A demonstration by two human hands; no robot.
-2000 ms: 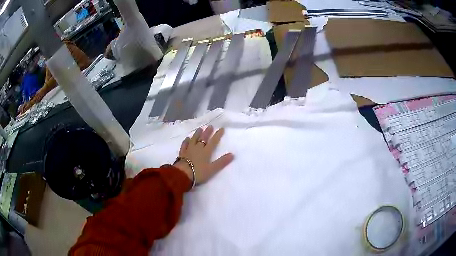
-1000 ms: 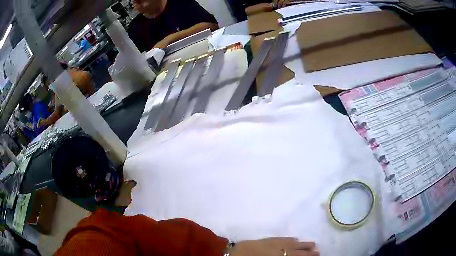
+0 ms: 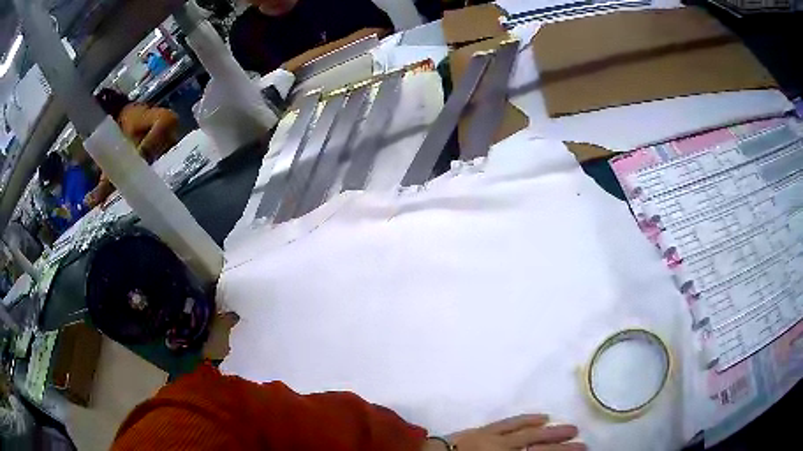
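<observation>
My left hand [image 3: 515, 433] lies flat on the white padding cloth [image 3: 423, 291] at the bottom edge, partly cut off, palm down with nothing seen in it. My right hand is not in view. A roll of masking tape [image 3: 628, 373] lies on the cloth just right of my left hand, not touching it. Several grey flat strips [image 3: 330, 154] lie side by side at the far left of the cloth. Two more grey strips [image 3: 445, 128] lie at an angle to their right, one partly over a brown cardboard piece.
A printed pink sheet [image 3: 726, 388] with rows of white strips lies at right. A cardboard sheet [image 3: 647, 62] lies at the far side. A black fan [image 3: 136, 291], a small open box [image 3: 77, 361] and white-wrapped posts [image 3: 154, 203] stand left. A person [image 3: 308, 31] sits opposite.
My left hand has moved from the middle of the cloth down to the bottom edge, near the tape roll. The view has shifted, and the person opposite has come into view.
</observation>
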